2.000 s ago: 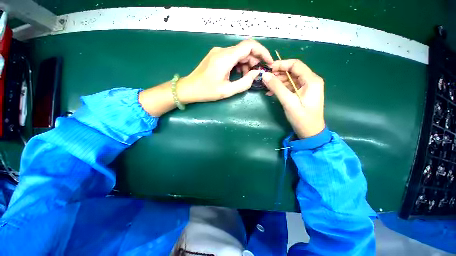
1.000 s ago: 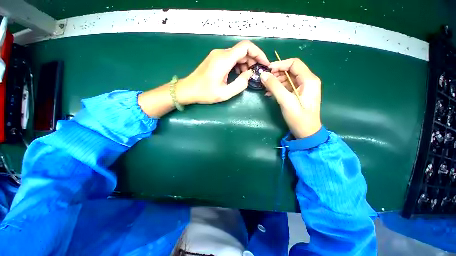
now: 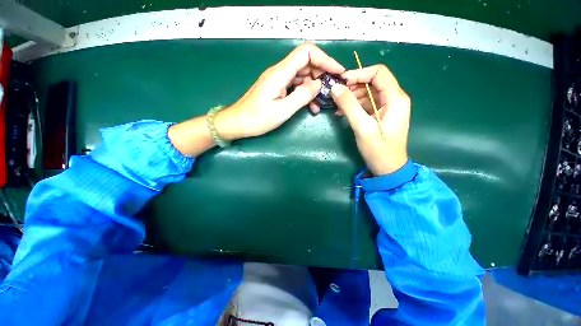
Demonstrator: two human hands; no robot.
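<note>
A small round black unit [image 3: 327, 93] with shiny metallic parts is held above the green bench, between my two hands. My left hand [image 3: 275, 95] grips its left side with thumb and fingers. My right hand [image 3: 381, 114] has its thumb and fingertips on the unit's right side. A thin tan stick [image 3: 366, 83] is held in the same right hand, sloping from above the fingers down to the palm. My fingertips hide part of the unit's rim.
A white rail [image 3: 286, 24] runs across the far side of the green bench [image 3: 267, 204]. A black tray [image 3: 541, 197] of shiny units stands at the right edge. A dark flat rectangle [image 3: 60, 125], possibly a phone, lies at left, near a red bin [image 3: 5, 121] cut off by the edge.
My left hand and wrist have shifted slightly, and the unit sits a little higher in the picture. The stick stands slightly more upright. Both hands keep their hold.
</note>
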